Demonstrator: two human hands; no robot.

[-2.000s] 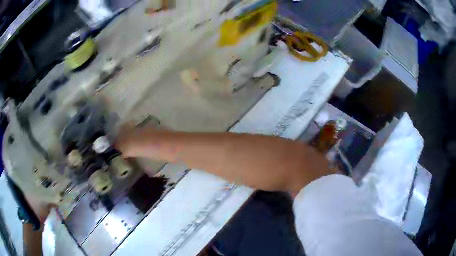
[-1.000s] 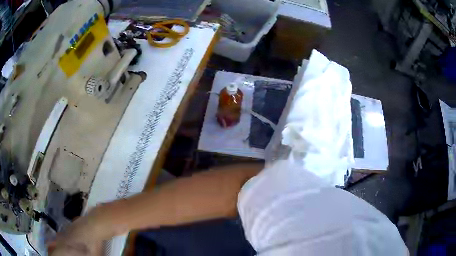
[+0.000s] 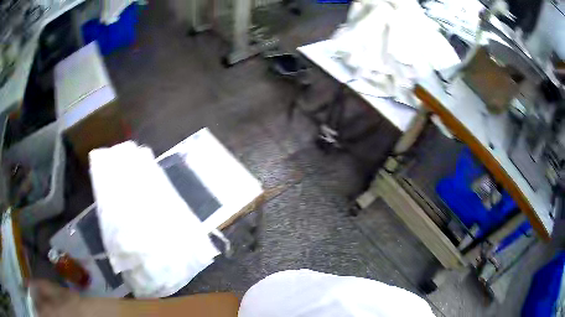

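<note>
The bundle of white cut pieces (image 3: 145, 217) lies across a low white stand (image 3: 214, 167) at the lower left. My right hand (image 3: 52, 299) is blurred at the bottom left corner, left of the bundle and below the drink bottle. My forearm runs along the bottom edge, below the bundle and apart from it. The hand's fingers are not clear, and I see nothing certain in it. My left hand is out of the picture. The sewing machine head is not in view.
A bottle of amber-red liquid (image 3: 73, 271) is on the low stand. A grey bin (image 3: 52, 179) and a box with a white top (image 3: 87, 93) are at the left. Another table (image 3: 458, 127) with a wooden edge is at the right. White cloth (image 3: 396, 43) lies on a stand behind.
The view has swung right, away from the machine. The bundle and bottle now show at the lower left. My right hand has moved to the bottom left corner of the picture.
</note>
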